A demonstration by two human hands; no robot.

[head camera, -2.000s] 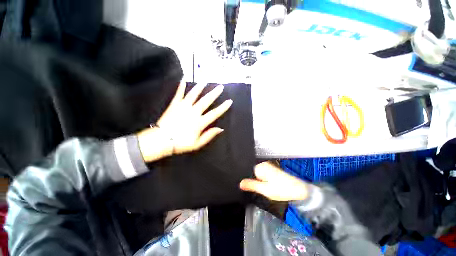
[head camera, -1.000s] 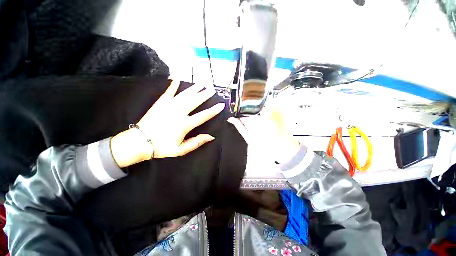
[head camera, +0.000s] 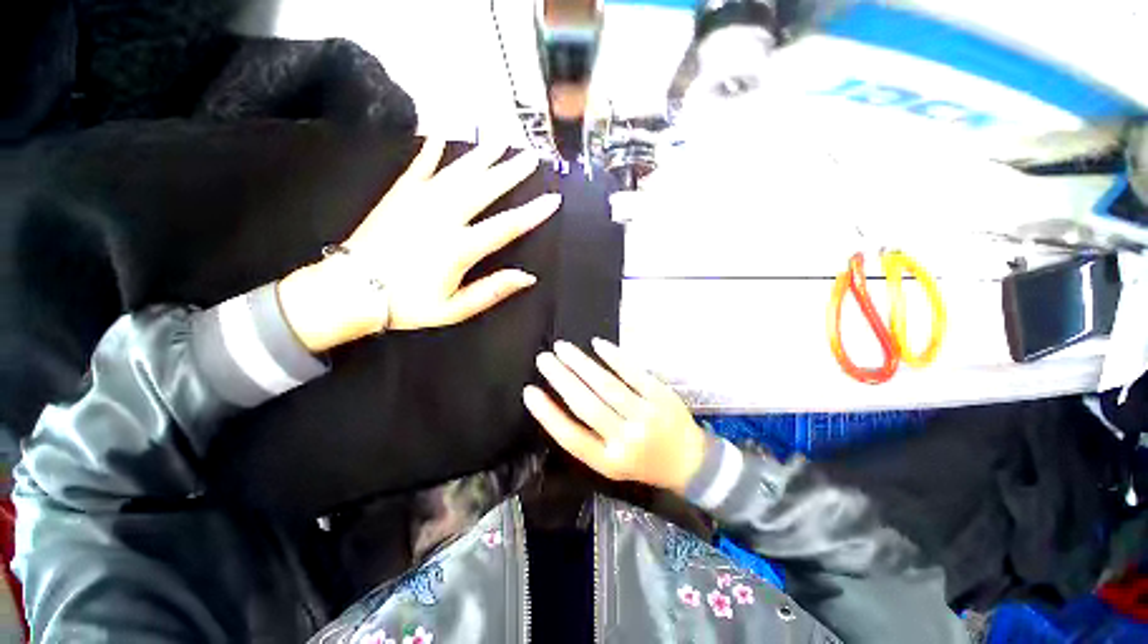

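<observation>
A black garment piece (head camera: 378,415) lies flat on the white machine table, its far edge at the presser foot and needle (head camera: 577,161). A raised line runs down it near its right edge. My left hand (head camera: 441,245) lies flat on the cloth, fingers spread, left of the needle, gripping nothing. My right hand (head camera: 619,421) rests palm down on the cloth's near right part, fingers slightly apart and pointing up-left. The cloth's near edge hangs over my lap.
The white sewing machine head (head camera: 932,101) fills the top right. Scissors with red and yellow handles (head camera: 866,321) lie right of the cloth, then a smartphone (head camera: 1060,307). Black cloth is piled at upper left (head camera: 302,94). A blue crate (head camera: 806,432) and more black cloth (head camera: 982,491) are below the table.
My right hand has moved from beside the needle down to the near part of the cloth. My left hand stays spread on the cloth. The view has shifted.
</observation>
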